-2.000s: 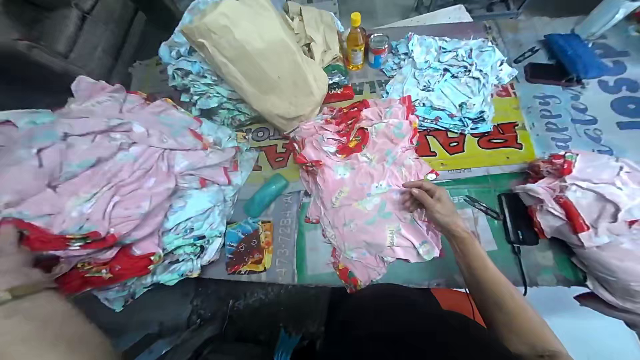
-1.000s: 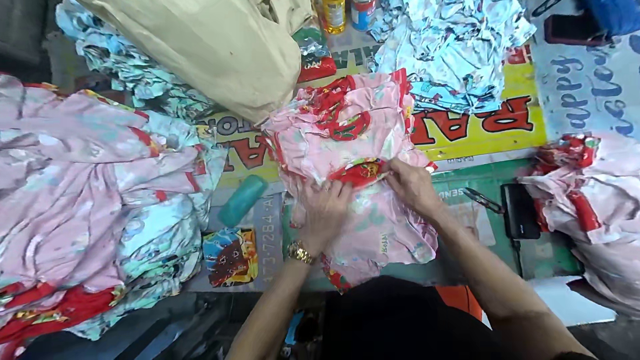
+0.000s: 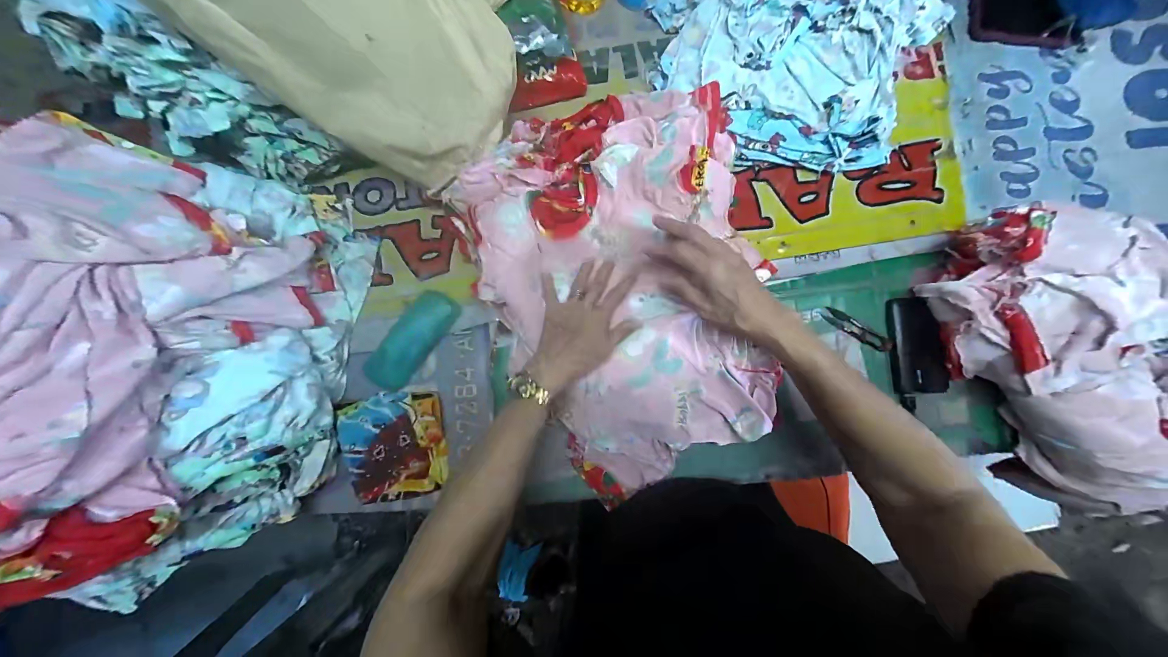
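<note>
Pink printed garments with red trim (image 3: 639,383) lie stacked at the middle of the table. My left hand (image 3: 584,328), with a gold-coloured watch (image 3: 528,389) at the wrist, rests flat on the upper garment with its fingers spread. To its right, my right hand (image 3: 707,274) is over the same cloth, its fingers apart and slightly blurred. Neither hand grips anything. A round red printed patch (image 3: 564,203) shows on the cloth above my left hand. Thread snips (image 3: 856,329) lie to the right, beside a black device (image 3: 917,345).
Pink and light-blue garments (image 3: 82,301) are heaped at the left, pink ones (image 3: 1086,365) at the right. A large brown paper bag (image 3: 383,73) and a light-blue pile (image 3: 785,73) lie at the back. A teal roll-shaped object (image 3: 412,340) and a colourful packet (image 3: 392,447) sit left of the stack.
My left hand, at the far left two seconds ago, is now on the middle stack. Both hands were at a red part of the garment one second ago; now they are apart on the pink cloth.
</note>
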